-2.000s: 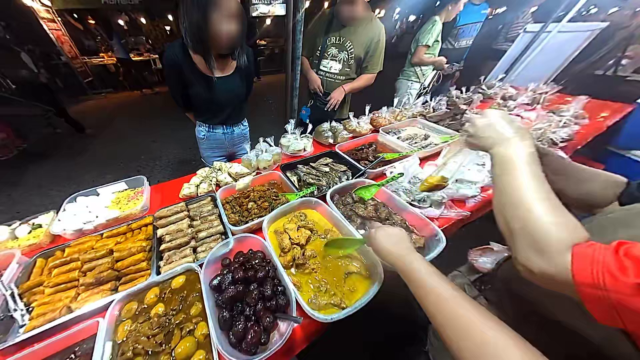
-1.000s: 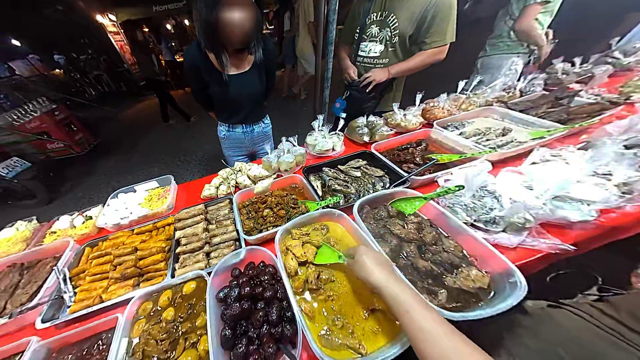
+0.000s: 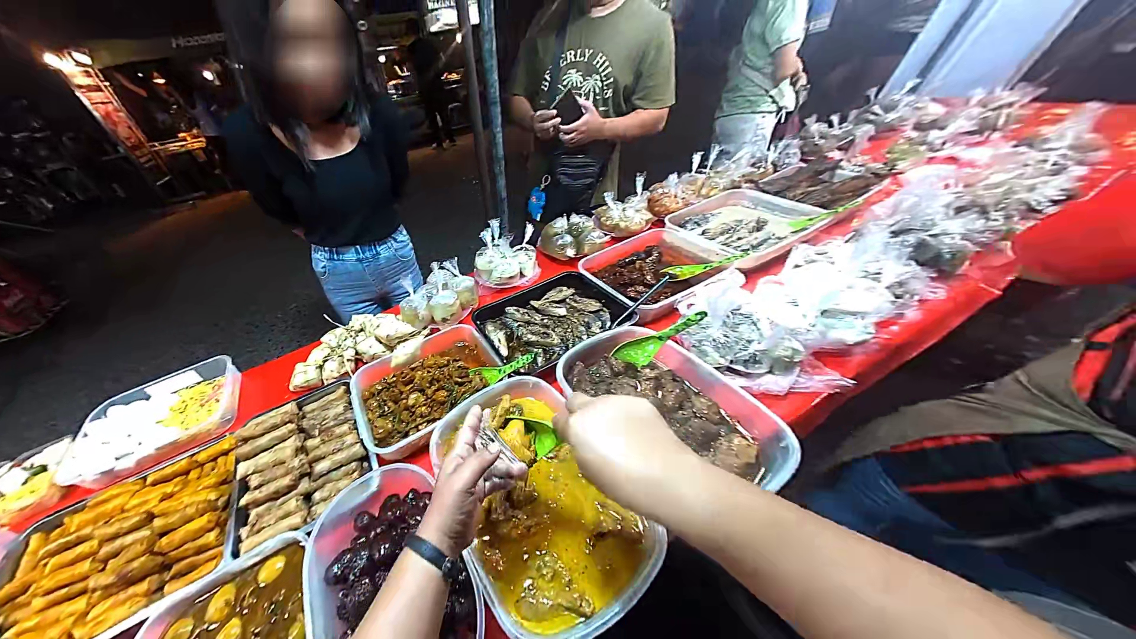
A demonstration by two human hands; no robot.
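My right hand (image 3: 621, 448) grips the handle of a green plastic serving spoon (image 3: 543, 437), its bowl low over yellow curry with meat pieces (image 3: 568, 532). The curry fills a clear plastic tub (image 3: 654, 555). Beside the spoon, over the tub's left side, my left hand (image 3: 466, 484) holds a thin clear plastic bag (image 3: 499, 454) with fingers spread; its opening is hard to make out. A dark band circles my left wrist. Another green spoon (image 3: 657, 342) rests in the tub of dark meat stew (image 3: 692, 399) to the right. Dark purple round food (image 3: 373, 550) lies in the tub at left.
Fried rolls (image 3: 133, 541), a black tray of fish (image 3: 550, 319) and several other food tubs crowd the red-covered table (image 3: 941, 311). Tied plastic bags (image 3: 816, 302) lie at right. Two people (image 3: 355, 177) (image 3: 612, 80) stand across the table; another person's clothing (image 3: 1003, 461) is close at right.
My left hand has come into view with the clear bag, beside the spoon. My right hand stays on the green spoon at the curry tub throughout.
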